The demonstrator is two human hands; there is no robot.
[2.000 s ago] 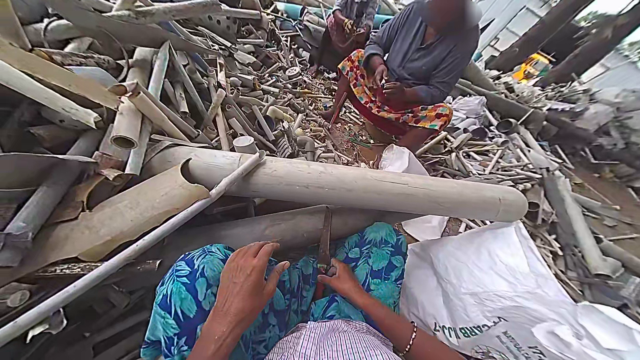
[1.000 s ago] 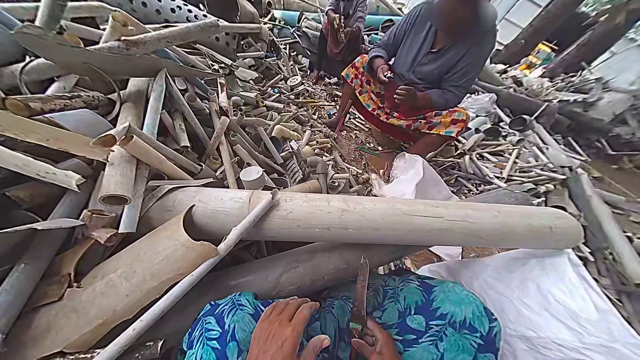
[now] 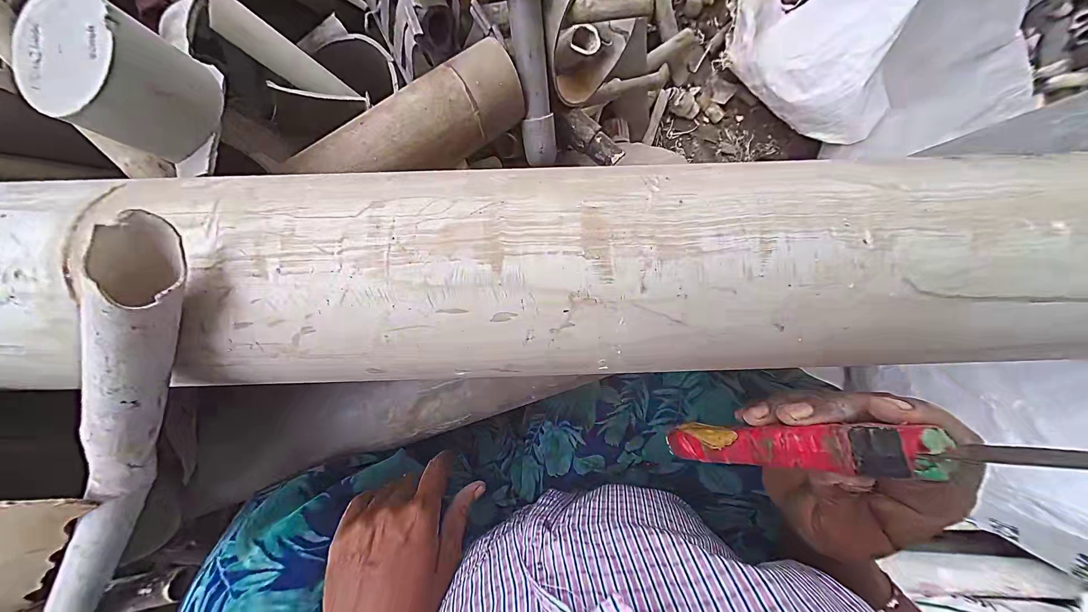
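Observation:
A tool with a red tape-wrapped handle (image 3: 782, 449) lies across the fingers of my right hand (image 3: 867, 493), its narrow dark metal shaft or blade (image 3: 1028, 456) pointing right, its end out of frame. My left hand (image 3: 395, 544) rests on the blue floral cloth (image 3: 544, 438) over my lap, fingers a little apart, holding nothing. Just beyond both hands, a thick off-white plastic pipe (image 3: 544, 272) runs crosswise, with scratches and brownish marks on its surface. A thinner whitish pipe (image 3: 127, 365) with a ragged open end leans against it at the left.
Past the thick pipe lie a capped grey pipe (image 3: 153, 93), a brownish pipe (image 3: 416, 110), a thin grey pipe (image 3: 531, 85) and broken pipe pieces. A white sack (image 3: 816, 68) is at the upper right. More white sheeting (image 3: 1028, 501) lies beside my right hand.
The tool's metal part stood upright from my right hand; now it points right, the red handle showing. The view has moved down and closer, and the people seen before are out of frame.

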